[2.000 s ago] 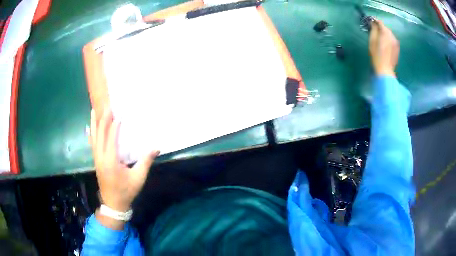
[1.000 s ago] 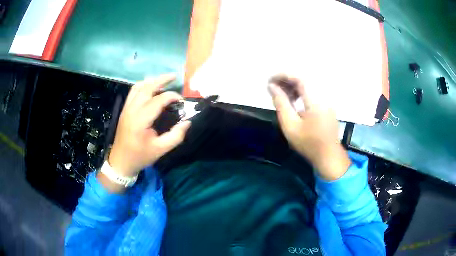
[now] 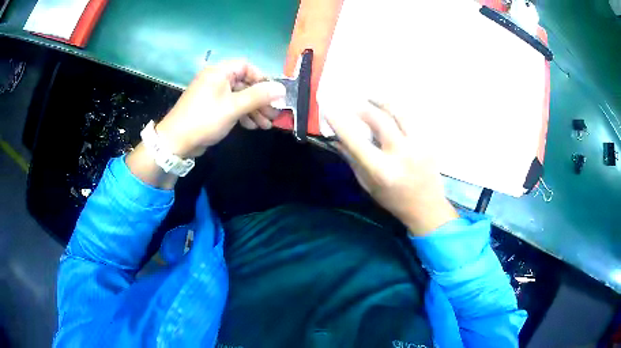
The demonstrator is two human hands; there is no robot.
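Note:
A white sheet lies on a red-orange board at the bench's near edge. My left hand grips the silver handle of a long-jaw clip, its black bar over the board's near left part, beside the sheet. My right hand is at the sheet's near left corner; whether its fingers hold the sheet or something small is hidden. Another long-jaw clip sits on the sheet's far edge. A binder clip sits on the near right corner.
Loose small clips lie on the green bench top at the right. Another red-orange board with a white sheet is at the far left. Dark clip bins sit below the bench edge at both sides.
The board with its sheet now shows further right in view than two seconds ago. My right hand has come from the loose clips to the near left corner. My left hand has brought a long-jaw clip to the board.

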